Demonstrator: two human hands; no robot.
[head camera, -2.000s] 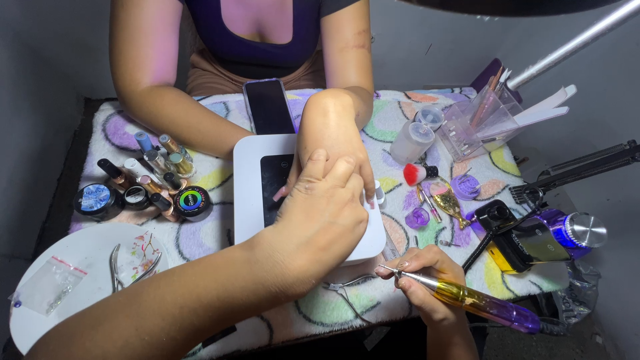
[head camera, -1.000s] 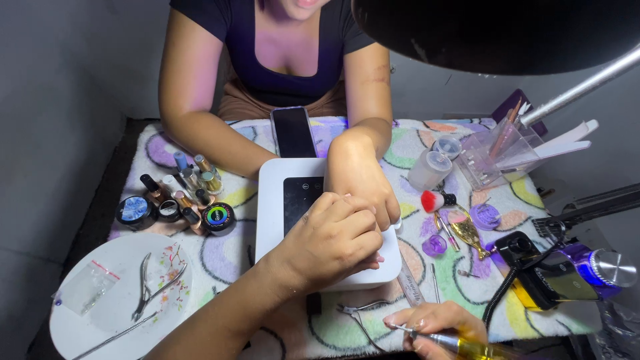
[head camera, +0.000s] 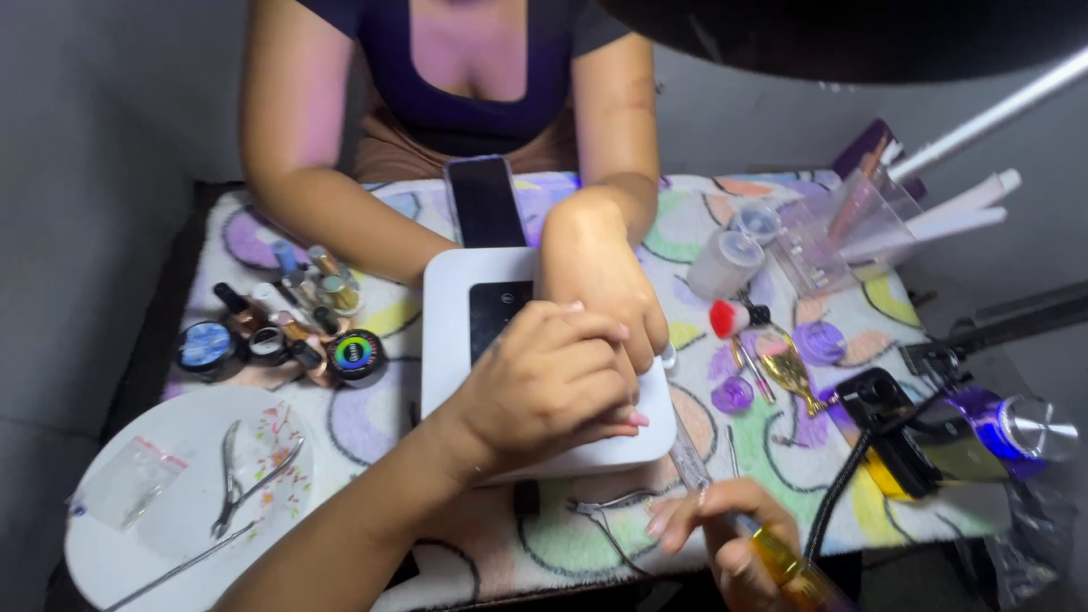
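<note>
My left hand (head camera: 557, 382) is closed around the fingers of another person's hand (head camera: 595, 272), over the top of a white nail lamp (head camera: 446, 340). A pink nail shows beneath my fingers. At the lower right my right hand (head camera: 731, 535) holds a gold and purple handheld nail drill (head camera: 786, 565); its tip is hidden or blurred by my fingers. Left of that hand, cuticle nippers (head camera: 595, 508) lie on the patterned fleecy cloth (head camera: 544, 552). The person's other arm reaches behind the lamp, its hand hidden.
Nail polish bottles and jars (head camera: 357, 357) stand left, above a white plate (head camera: 85, 527) with metal tools. A phone (head camera: 484, 200) lies behind the lamp. On the right are a red-tipped brush (head camera: 727, 319), plastic bottles (head camera: 727, 263), a clear file holder (head camera: 816, 255) and a drill unit (head camera: 943, 442). A black lamp shade (head camera: 850, 34) hangs overhead.
Since two seconds ago, the drill has turned within my right hand, its body now lower and pointing down to the right. My left hand still holds the person's fingers. The view has shifted.
</note>
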